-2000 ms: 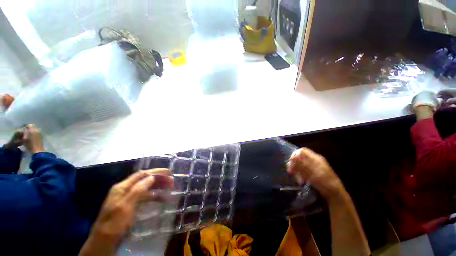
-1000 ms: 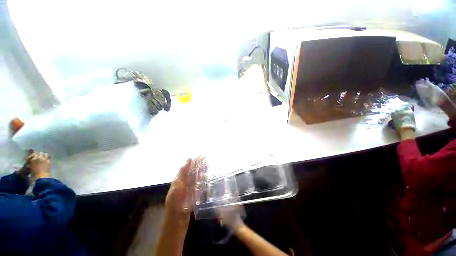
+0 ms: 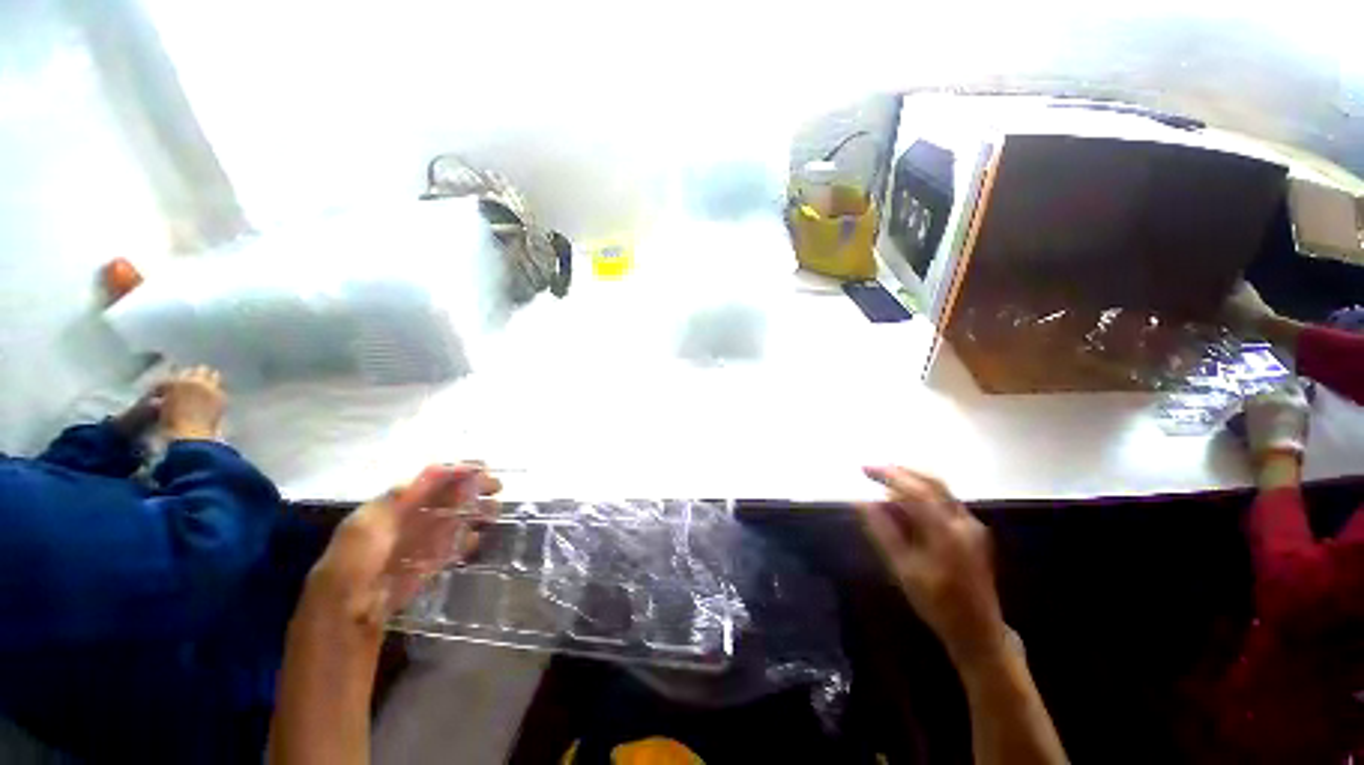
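Note:
A clear plastic compartment tray (image 3: 598, 598) is held over my lap at the table's front edge, with its pocket grid showing. My left hand (image 3: 392, 553) grips its left end. Crinkled clear film (image 3: 770, 613) lies over the tray's right part and hangs past its right end. My right hand (image 3: 939, 561) is to the right of the tray, apart from it, with fingers spread and nothing visible in it.
A translucent stack (image 3: 322, 321) lies at left beside a blue-sleeved person (image 3: 135, 523). A pale centre stack (image 3: 723, 321), yellow bag (image 3: 833, 236), black phone-like rectangle (image 3: 877, 301) and large carton (image 3: 1114, 262) stand behind. A red-sleeved person (image 3: 1301, 553) is at right.
The tray is lower and further left than one second ago, and crinkled film now shows at its right. My right hand has come out from below the tray to the right, open. The view has shifted.

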